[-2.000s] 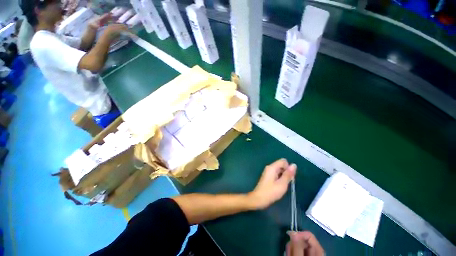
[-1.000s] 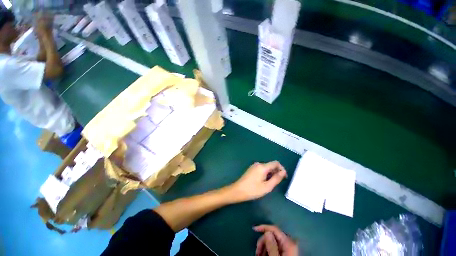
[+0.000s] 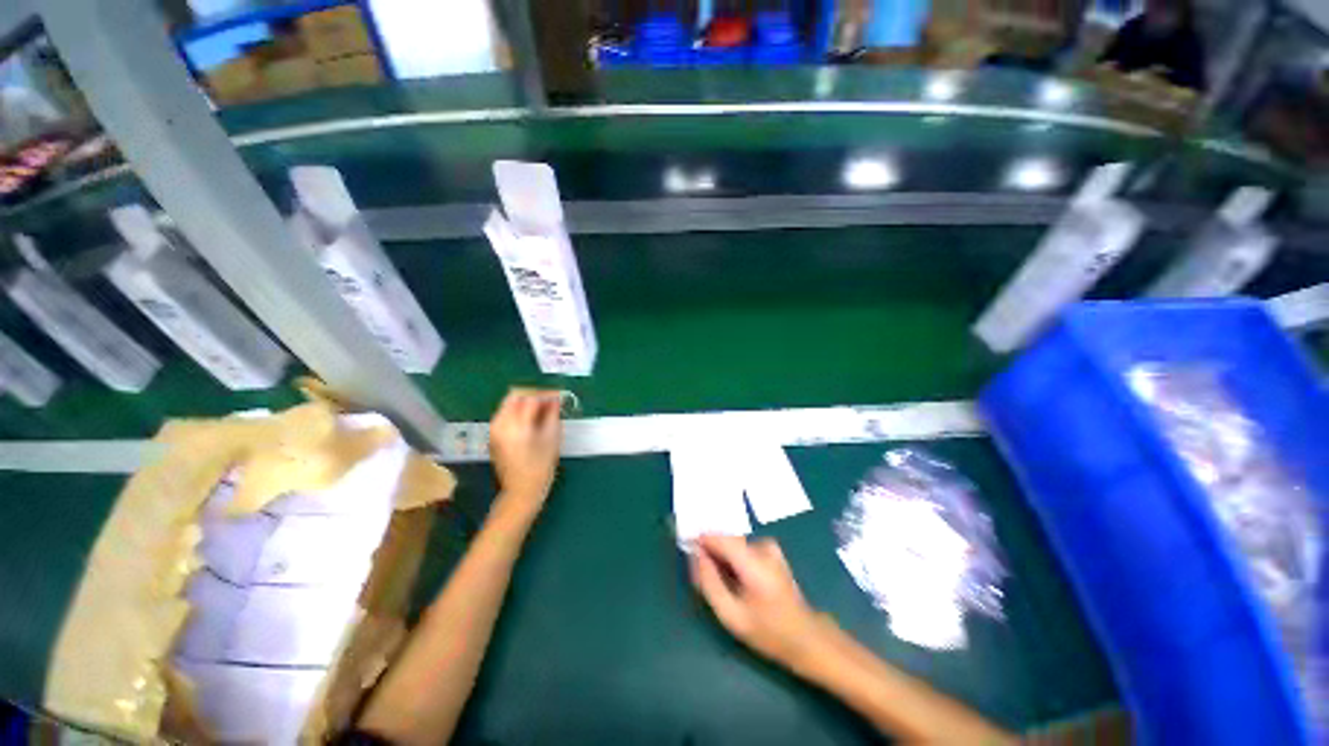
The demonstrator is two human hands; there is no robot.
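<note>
White folded leaflets [image 3: 708, 488] lie fanned at the bench's back edge, overlapping the pale metal rail. My right hand [image 3: 746, 583] is at their lower left corner, fingertips touching; whether it grips one is unclear. My left hand [image 3: 526, 437] is over the rail, fingers bent together. A thin pale ring [image 3: 570, 402], perhaps a rubber band, shows right beside its fingertips; I cannot tell if it is held. A pile of shiny clear packets [image 3: 921, 547] lies right of the leaflets. A printed white carton [image 3: 547, 292] stands open-topped on the conveyor beyond my left hand.
A torn cardboard box [image 3: 394, 576] with white leaflet bundles stands at left. A blue tote [image 3: 1108, 510] with clear packets is at right. A grey-white post [image 3: 233, 204] rises at upper left. More cartons [image 3: 372, 284] stand on the green conveyor [image 3: 773, 321] at both sides.
The view has swung right, bringing the tote in. The thin band stretched between my hands earlier is no longer there. My left hand is now at the rail, my right hand at the leaflets.
</note>
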